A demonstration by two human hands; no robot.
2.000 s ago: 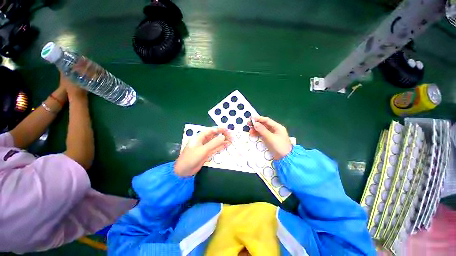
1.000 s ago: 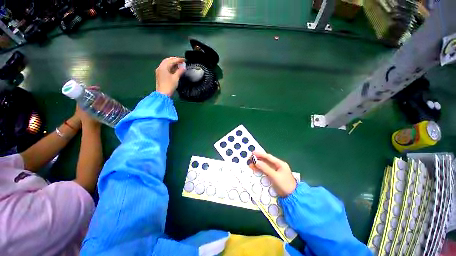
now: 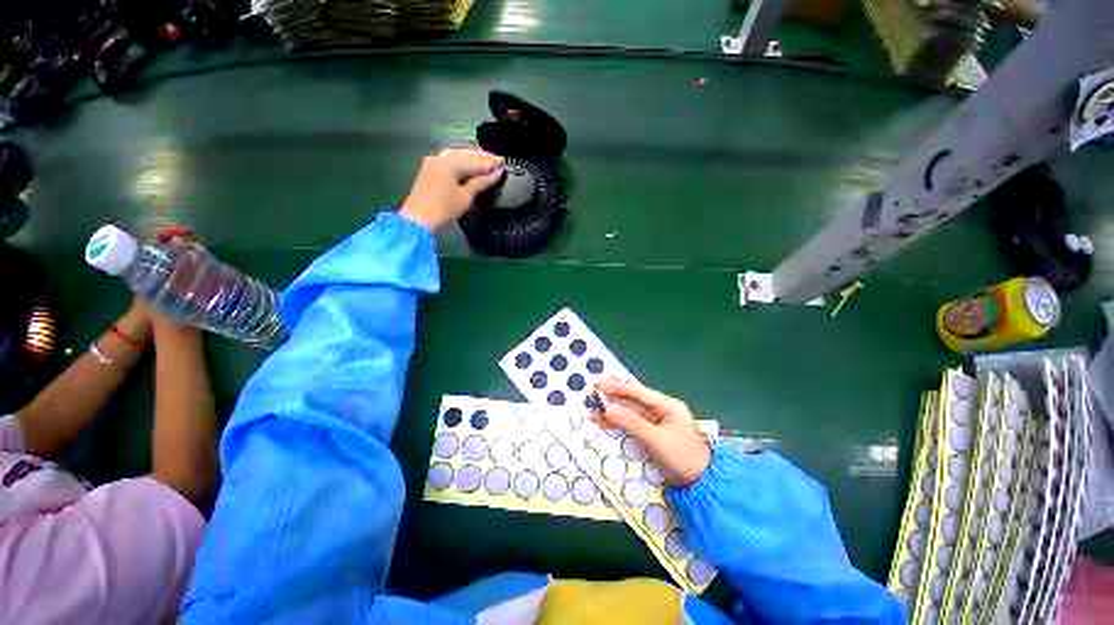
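Note:
A black unit (image 3: 516,220) with a ribbed edge and a pale centre lies on the green worktop, its smaller black part behind it. My left hand (image 3: 450,188) reaches out to it, fingertips pinched at its upper left edge; whether a pad is between them cannot be told. Two overlapping pad sheets lie before me: one (image 3: 507,465) level with grey pads and dark emptied spots, one (image 3: 574,343) slanted across it. My right hand (image 3: 654,427) has thumb and finger pinched at the slanted sheet, with a small dark thing at the tips.
A clear water bottle (image 3: 202,293) lies at left near another person's arms (image 3: 171,391). A grey post (image 3: 928,171) slants down at right. A yellow can (image 3: 999,314) and fanned stacked pad sheets (image 3: 965,488) are at right. Dark units and stacks lie beyond.
My left hand has left the sheets and reached forward to the black unit; over the last second its fingertips moved right, onto the unit's edge. My right hand stays at the sheet. The view shifted.

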